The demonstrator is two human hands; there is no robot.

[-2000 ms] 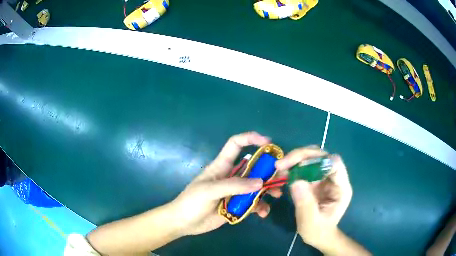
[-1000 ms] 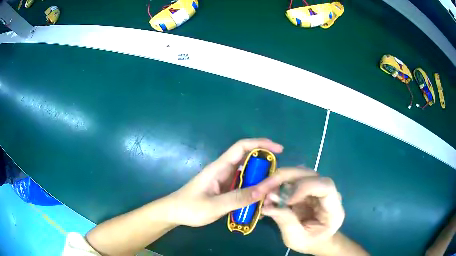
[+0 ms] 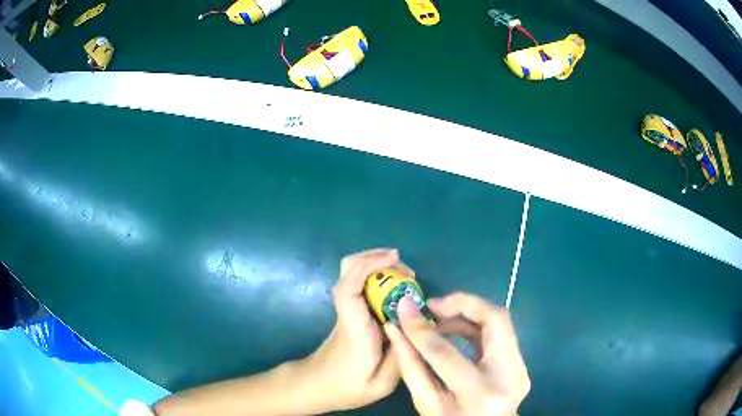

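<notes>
My left hand (image 3: 358, 333) is wrapped around a yellow housing (image 3: 379, 286) above the dark green work surface. The housing is tilted so one rounded end with a small dark slot shows. A green circuit board (image 3: 399, 297) with pale parts lies at the housing's opening. My right hand (image 3: 468, 357) has its thumb pressed on the board, with its fingers at the right side of the housing. The blue battery cell and the red wires of this unit are hidden by the hands.
Beyond the white edge strip (image 3: 407, 132), the green belt carries yellow part-assembled units (image 3: 332, 58), another with red wires (image 3: 543, 60), and more at the right (image 3: 701, 154). Narrow yellow covers (image 3: 723, 158) also lie there. Part of another person's arm (image 3: 722, 392) shows at the lower right.
The housing has been tilted, so the blue cell no longer shows. The board has moved from beside the housing onto its opening. The belt parts have shifted right and nearer, and more have appeared.
</notes>
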